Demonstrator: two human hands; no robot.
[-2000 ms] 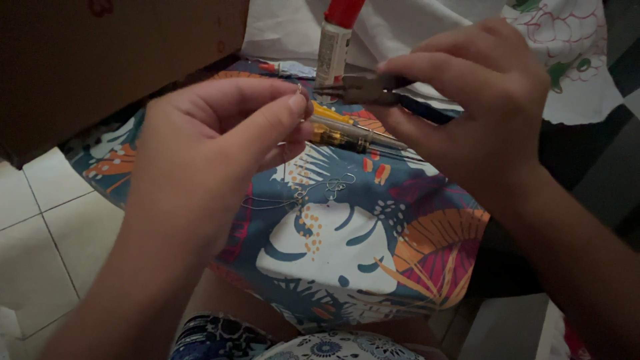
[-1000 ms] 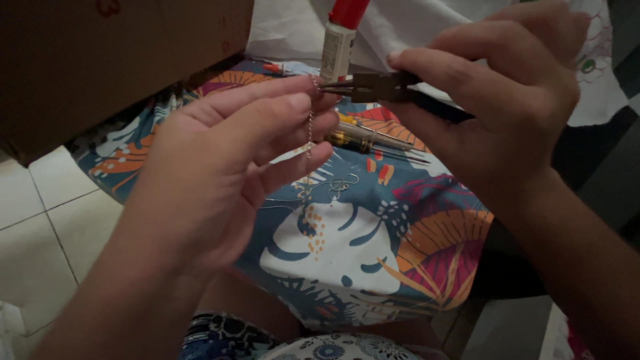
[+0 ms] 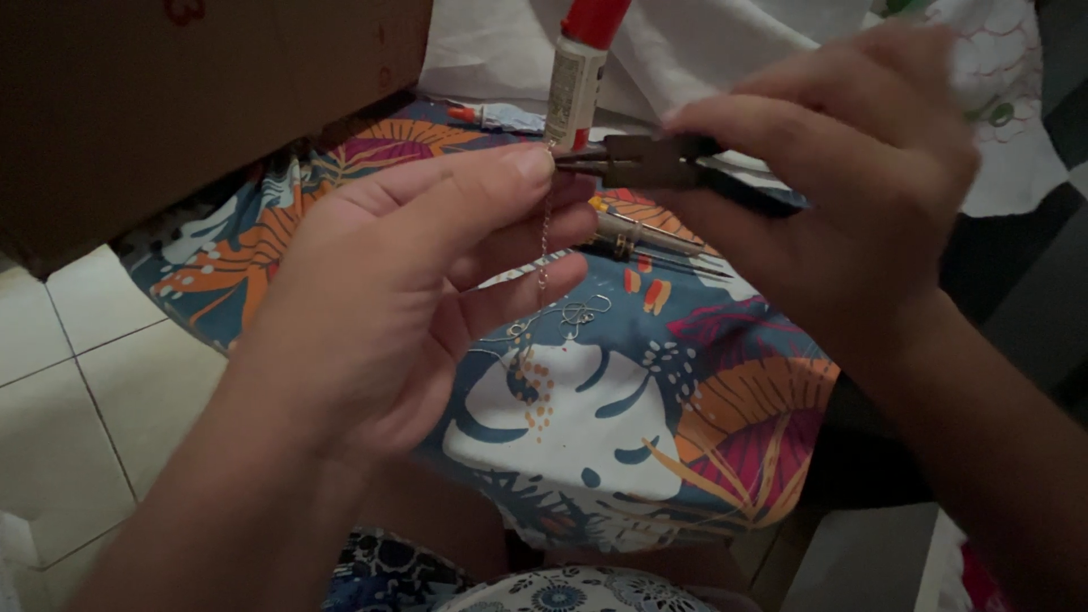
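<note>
Pinched between the thumb and finger of my left hand (image 3: 425,255) is the top of a fine metal chain (image 3: 545,234), which hangs down in front of the fingers. My right hand (image 3: 833,161) grips dark-handled pliers (image 3: 650,161), whose thin jaws point left and meet the chain's end at my left fingertips. Whether the jaws are closed on a link cannot be told. Below, more thin chain (image 3: 582,314) lies loosely coiled on the patterned cloth (image 3: 561,433). Part of the pliers' handles is hidden by my right hand.
A cardboard box (image 3: 204,102) stands at the left. Behind my hands are a white tube with a red cap (image 3: 576,85), a crumpled metal tube (image 3: 510,117) and white fabric (image 3: 680,51). Several slender tools (image 3: 646,231) lie beyond the loose chain. Floor tiles (image 3: 110,357) show at the left.
Two seconds ago the pliers' jaws stood a little apart from my left fingertips; now they meet there. The hanging chain shows below my left thumb, where the earliest frame does not show it clearly.
</note>
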